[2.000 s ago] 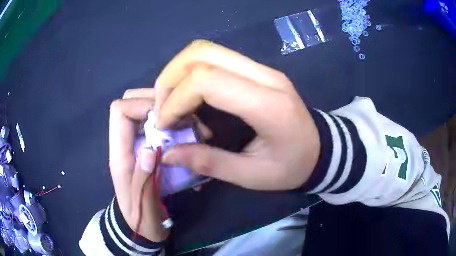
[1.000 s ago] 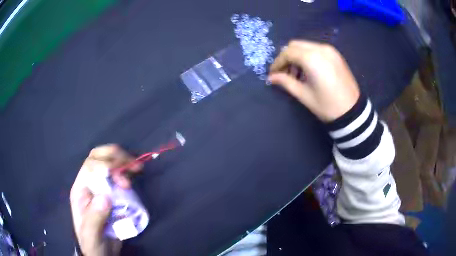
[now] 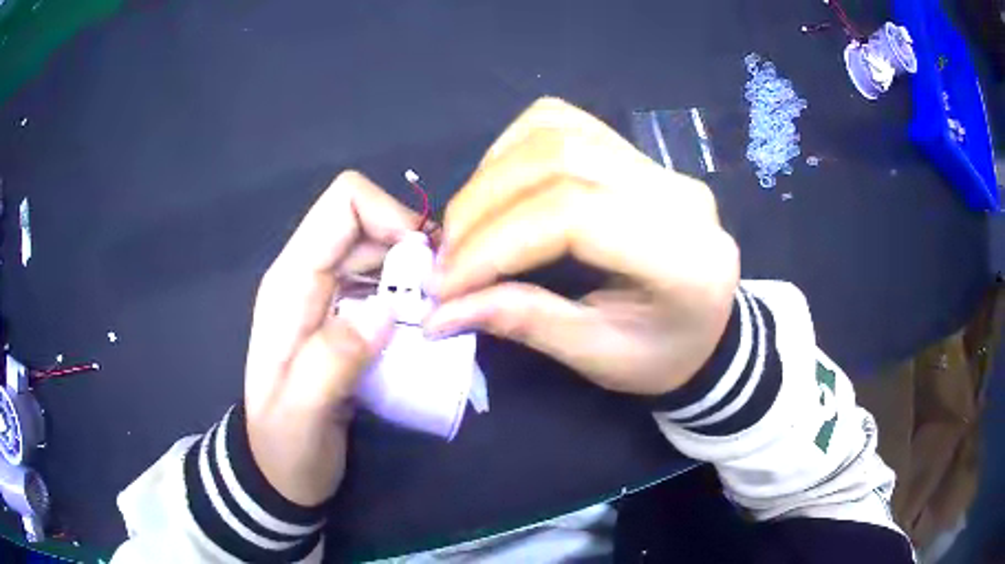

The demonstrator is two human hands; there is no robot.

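A white-lilac plastic housing (image 3: 421, 380) is held in front of me, its side neck (image 3: 406, 270) pointing up and away. My left hand (image 3: 320, 342) grips it from the left, thumb on its near side. My right hand (image 3: 595, 242) is at the neck from the right, thumb and fingertips touching it; whether a small ring is between the fingertips cannot be told. A red lead (image 3: 422, 204) with a white connector (image 3: 412, 176) sticks up between the hands.
A loose pile of clear rings (image 3: 774, 121) lies at upper right, beside a clear bag (image 3: 678, 138) partly behind my right hand. A single housing (image 3: 878, 61) lies near a blue container (image 3: 948, 121) at far right. Other housings (image 3: 17, 419) lie at the left edge.
My right hand has come back from the ring pile to the housing in my left hand. The view has shifted, and a housing now shows beside the blue container.
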